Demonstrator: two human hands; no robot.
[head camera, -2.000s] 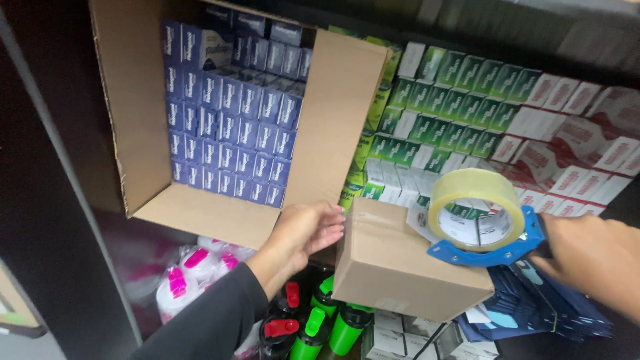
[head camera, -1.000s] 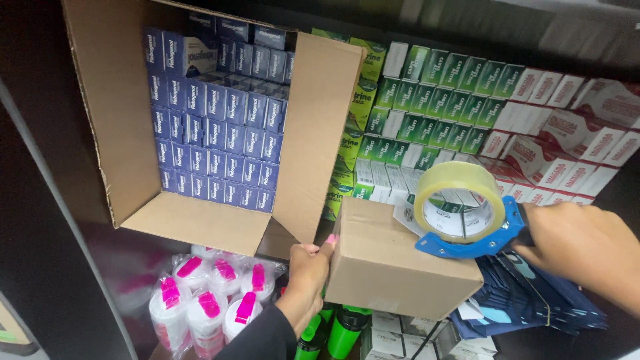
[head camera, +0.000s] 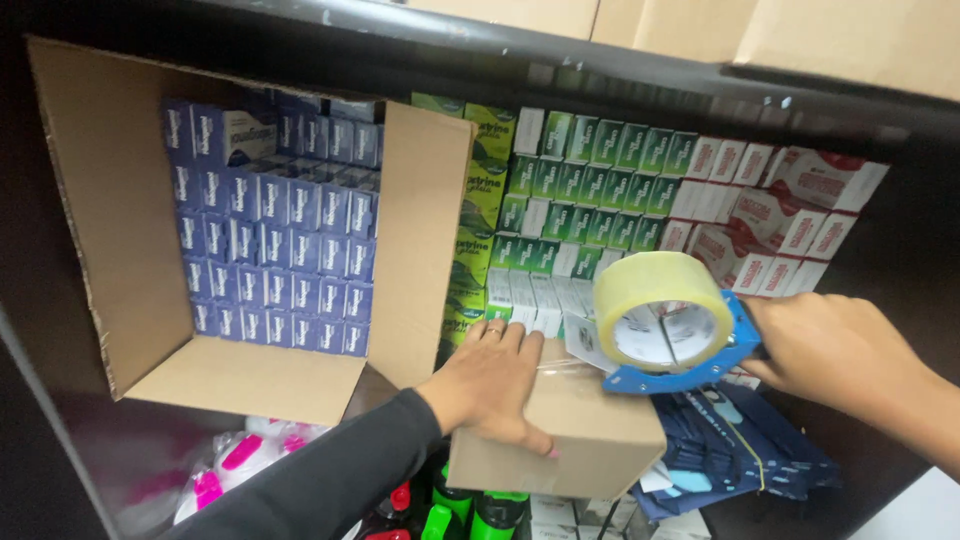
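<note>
A closed brown cardboard box (head camera: 592, 435) sits low in the middle of the head view. My left hand (head camera: 491, 379) lies spread over its left top edge, thumb down on the front face. A blue tape dispenser (head camera: 697, 379) with a large roll of clear tape (head camera: 649, 281) is gripped in my right hand (head camera: 832, 356), above the box's right part. A strip of clear tape shows on the box top. A small printed piece (head camera: 589, 341) lies just left of the roll, partly hidden by it.
An open carton (head camera: 416, 247) of blue boxes (head camera: 277, 255) stands left. Green boxes (head camera: 600, 180) and red-and-white boxes (head camera: 795, 202) fill the shelf behind. Below are wrapped white-and-pink bottles (head camera: 247, 457), green-lidded shakers (head camera: 499, 510) and dark blue packets (head camera: 727, 450). A dark shelf edge (head camera: 525, 52) crosses above.
My left hand has moved from the box's left side onto its top, with the fingers now spread. My right hand still holds the tape dispenser over the box.
</note>
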